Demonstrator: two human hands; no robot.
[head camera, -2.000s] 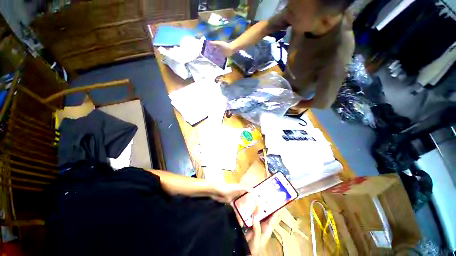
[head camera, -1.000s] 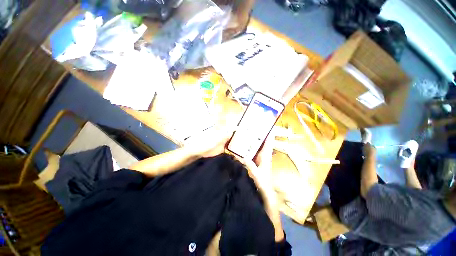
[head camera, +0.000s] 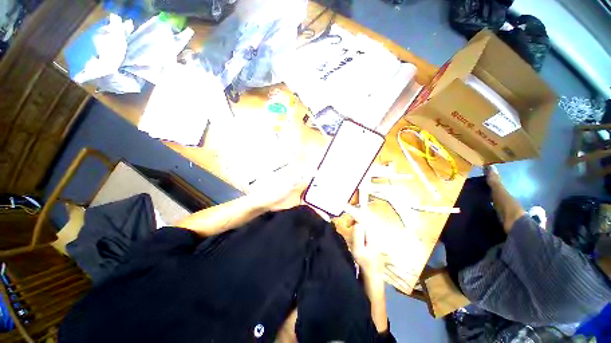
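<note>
A smartphone (head camera: 344, 167) with a glaring white screen and a dark rim is held over the wooden table (head camera: 419, 251). My left hand (head camera: 295, 194) is at its left edge and grips it; the glare washes out the fingers. My right hand (head camera: 352, 224) is at the phone's lower right corner, overexposed, and touches or nearly touches it; its finger pose cannot be made out. Pale narrow pattern pieces (head camera: 395, 201) lie on the table just right of the phone.
White printed bags (head camera: 348, 70), a clear plastic bag (head camera: 258, 50), white sheets (head camera: 177, 107), crumpled white material (head camera: 124, 53) and a yellow tape measure (head camera: 429, 153) lie on the table. An open carton (head camera: 479, 107) stands at right. A person's grey-sleeved body (head camera: 536, 268) is at lower right. A wooden chair holds dark cloth (head camera: 117, 234).
Since two seconds ago the view has turned rightward and the phone stands steeper. Its screen has gone from showing a picture to blank white. The seated person's far hand has lowered.
</note>
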